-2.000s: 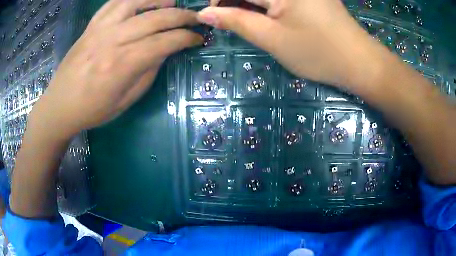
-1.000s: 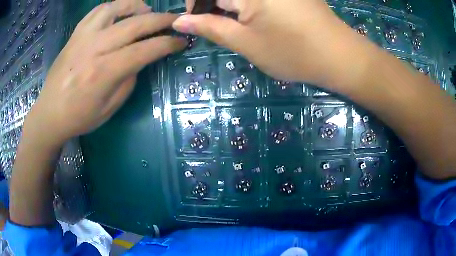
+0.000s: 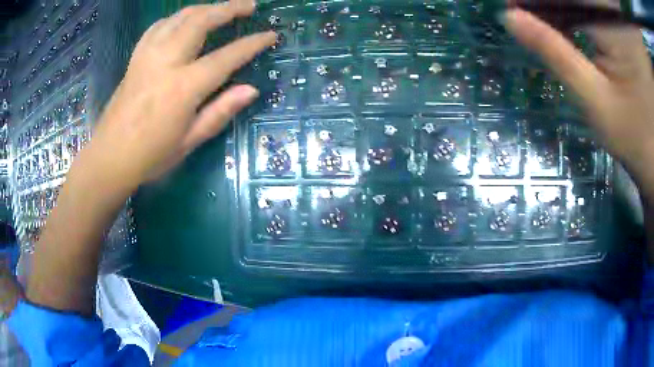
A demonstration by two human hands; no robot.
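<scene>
A clear blister tray lies in front of me, with rows of pockets and strong glare. Its pockets hold flex circuit assemblies with round dark ends and shiny dots. My left hand is over the tray's upper left edge, fingers apart, with nothing visible in it. My right hand is at the upper right, partly blurred. A dark slim tool, probably tweezers, lies along the top of this hand, and its tip is not clear.
Other filled trays stand at the far left. The dark green mat shows between them and the near tray. My blue smock is at the bottom edge. A white crumpled thing is at the lower left.
My right hand has moved right, away from my left hand, with the dark tool. My left hand's fingers have spread. The view has shifted, and more tray pockets show.
</scene>
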